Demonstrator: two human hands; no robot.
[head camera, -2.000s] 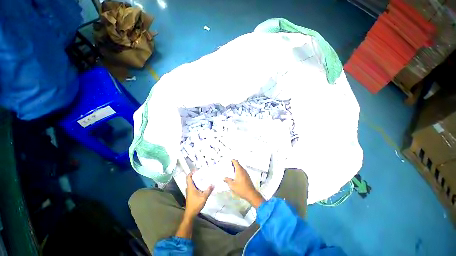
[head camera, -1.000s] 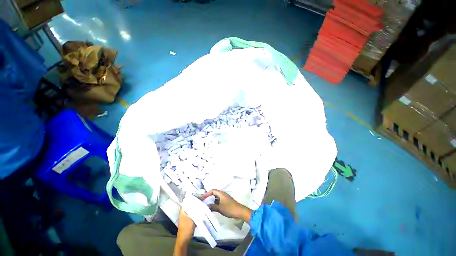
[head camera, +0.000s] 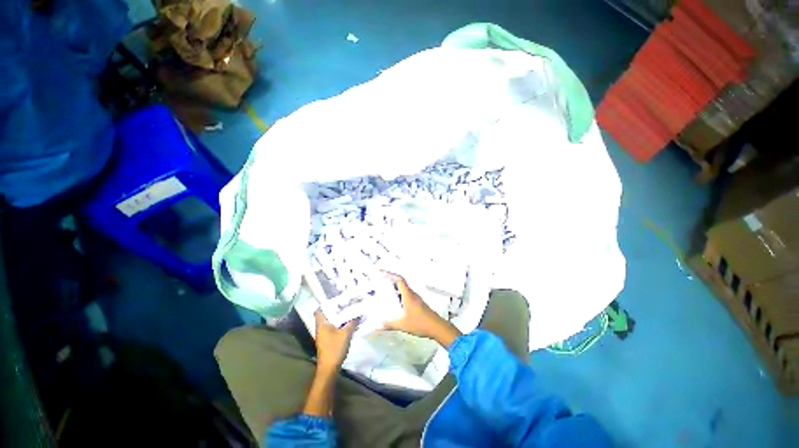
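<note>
A huge white woven bag (head camera: 569, 227) with green edging stands open between my knees. Inside lies a heap of small white and grey-lilac cut-outs (head camera: 350, 210). A white die-cut insert (head camera: 372, 306) is held flat over the near side of the heap; its edges are washed out by glare. My left hand (head camera: 335, 337) grips its near left edge. My right hand (head camera: 416, 311) grips its right side, thumb and fingers on it. Crumpled translucent film (head camera: 403, 352) lies just below the hands at the bag's near side.
A blue plastic stool (head camera: 153, 188) stands left, beside a person in blue clothing (head camera: 53, 96). Crumpled brown paper (head camera: 206, 52) is at the upper left. Orange-red stacked trays (head camera: 670, 79) and cartons (head camera: 762, 262) stand at the right. A dark green edge (head camera: 22, 350) runs along the far left.
A second ago the insert was tilted up in the left hand with the right hand at its side. Now it lies flatter, farther over the heap, between both hands. The view has also shifted.
</note>
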